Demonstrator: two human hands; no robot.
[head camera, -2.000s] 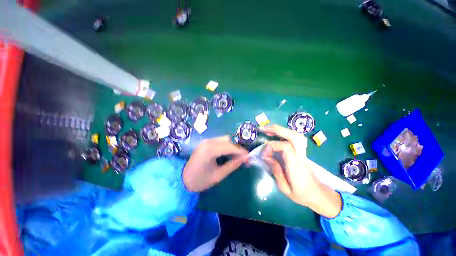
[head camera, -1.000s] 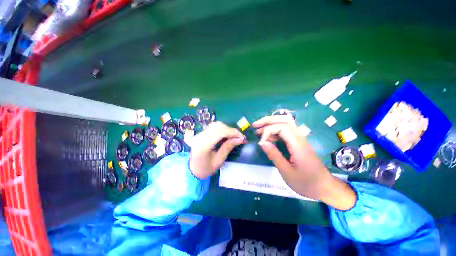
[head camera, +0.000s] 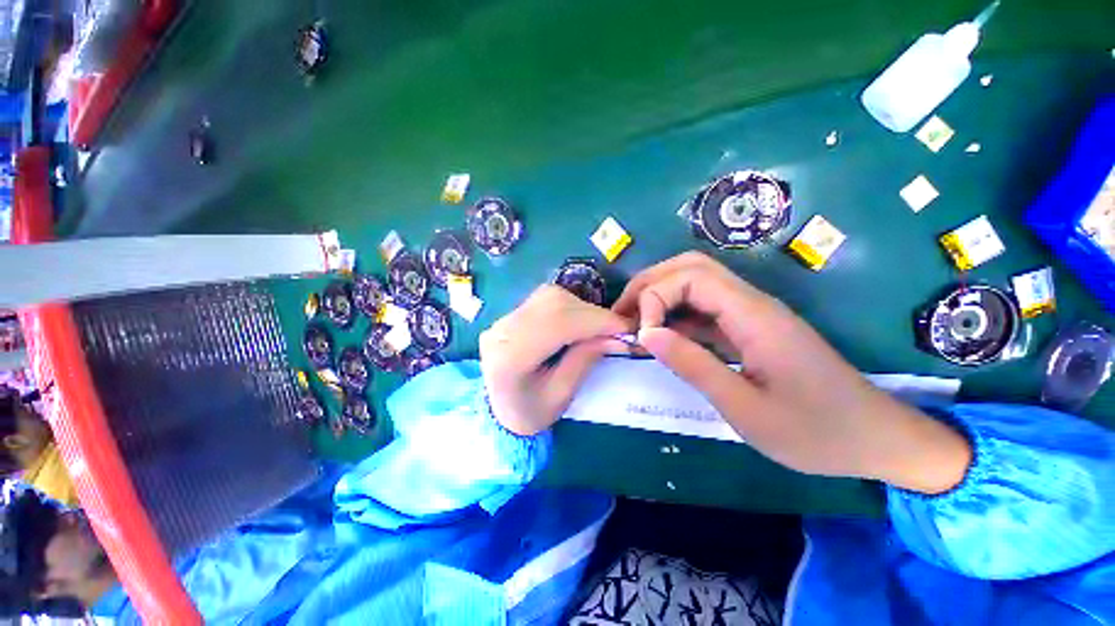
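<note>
My left hand and my right hand meet fingertip to fingertip above a long white paper strip. Something small and dark shows between the fingertips, too small to name. A round black earcup housing lies just behind my hands, partly covered by them. A battery with a yellow end lies behind it. Another housing lies further right, with a battery beside it.
Many housings with batteries are grouped at left, near a pale metal bar and a red crate. At right are a squeeze bottle, a pad, a housing, a clear round piece and a blue bin.
The view has shifted and moved closer, with the blue bin now cut off at the right edge. My hands have come together from apart. The housing behind them shows again.
</note>
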